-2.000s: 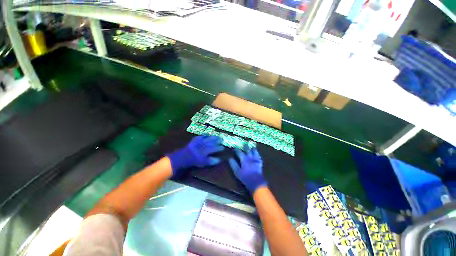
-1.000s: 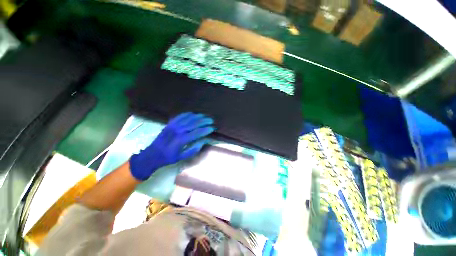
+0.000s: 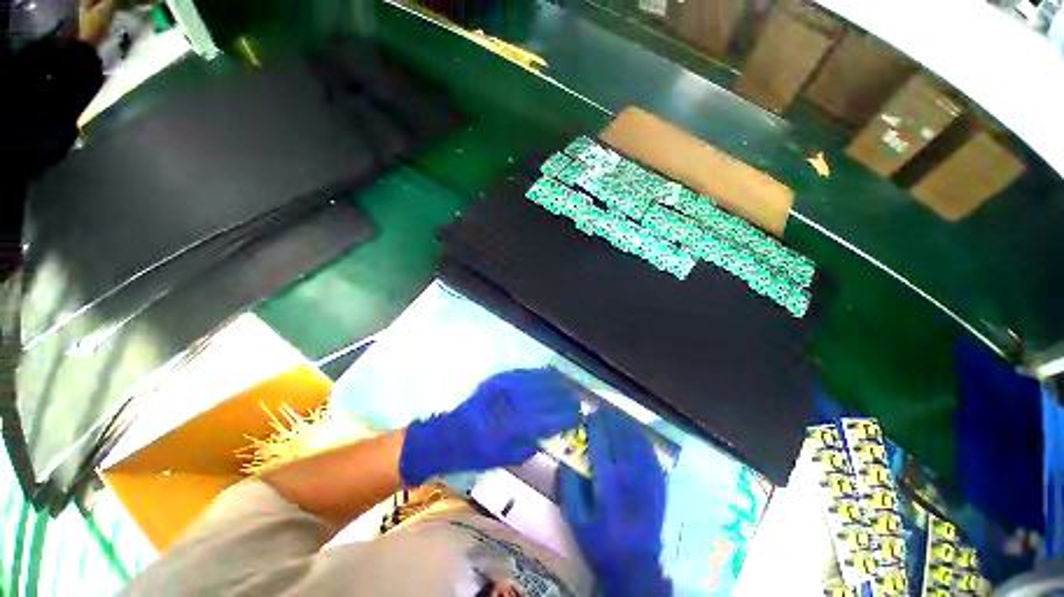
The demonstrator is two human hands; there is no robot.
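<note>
My left hand [image 3: 496, 426], in a blue glove, and my right hand [image 3: 618, 496], also gloved in blue, are close together over the metal plate [image 3: 656, 448]. Between them shows a small part of a PCB strip [image 3: 572, 443], pale with yellow and black parts; both hands appear closed around it, and most of it is hidden. Beyond, green PCB strips [image 3: 665, 222] lie solder side up in rows on black foam [image 3: 630, 315]. More strips with yellow components [image 3: 858, 501] lie at the right.
Brown cardboard [image 3: 700, 169] stands behind the green rows. Black sheets [image 3: 222, 187] lie at left. An open box with orange-yellow inside [image 3: 175, 478] and pale thin sticks [image 3: 292, 437] is lower left. Cartons [image 3: 910, 128] are at the back. A person's hand [image 3: 96, 21] shows upper left.
My hands have left the green rows and come back over the plate. My right hand, out of view one second ago, is back with a yellow-part strip between the hands. The view has shifted left.
</note>
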